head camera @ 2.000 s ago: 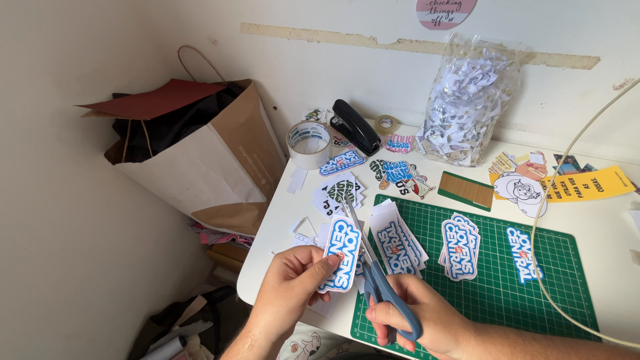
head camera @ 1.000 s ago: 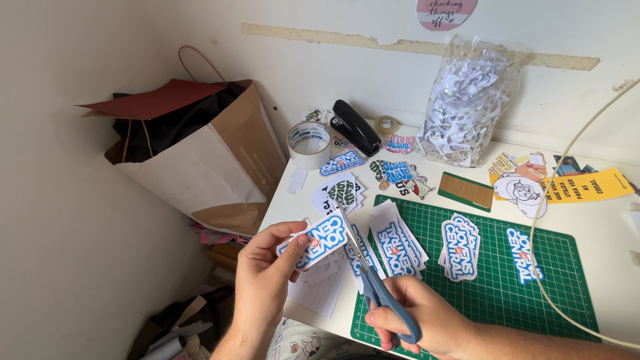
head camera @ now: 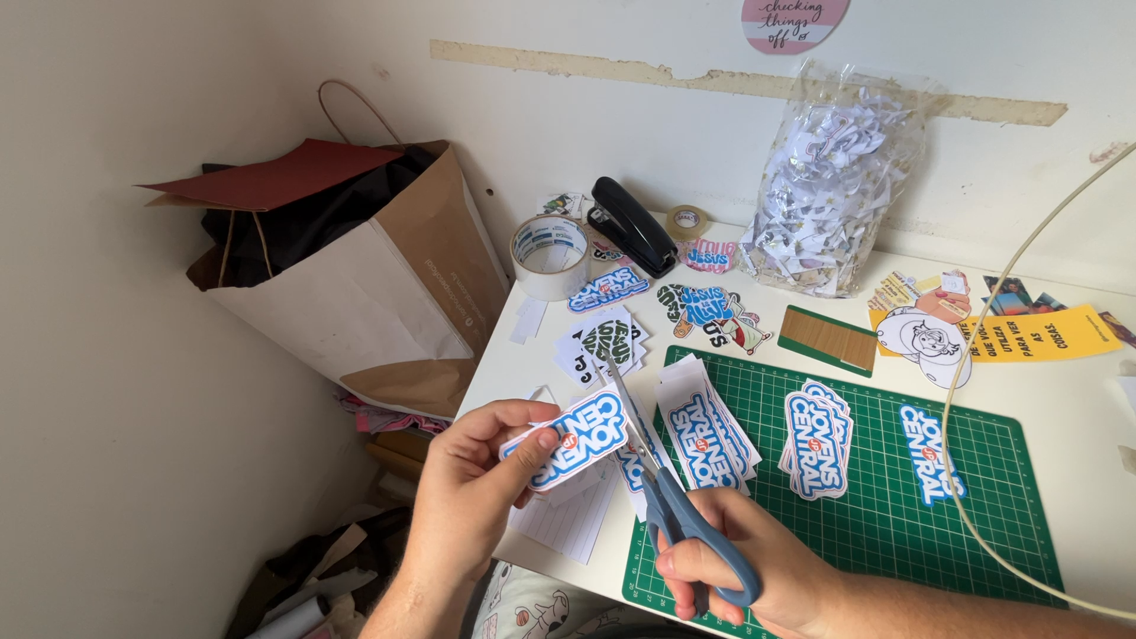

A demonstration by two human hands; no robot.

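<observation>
Between the thumb and fingers of my left hand [head camera: 488, 470] is a paper sticker [head camera: 581, 437] with blue and white lettering, tilted up to the right. My right hand [head camera: 745, 559] grips blue-handled scissors [head camera: 661, 484], their blades parted at the right edge of that sticker. Under the blades, partly hidden, lies another lettered sticker. A fanned stack of uncut lettered strips [head camera: 706, 430] rests just right of the scissors, partly on the green cutting mat [head camera: 887, 532]. Farther right on the mat are a pile of trimmed stickers [head camera: 818, 444] and a lettered sticker [head camera: 927, 457].
Behind stand a tape roll [head camera: 550, 257], a black stapler [head camera: 632, 226] and a clear bag of paper scraps [head camera: 834, 195]. Several other stickers [head camera: 608, 346] lie on the white table. A paper bag [head camera: 355, 293] stands left; a pale cable [head camera: 985, 311] crosses the right side.
My left hand has turned the sticker from nearly upright to a slant. The scissors stay in my right hand, in nearly the same place.
</observation>
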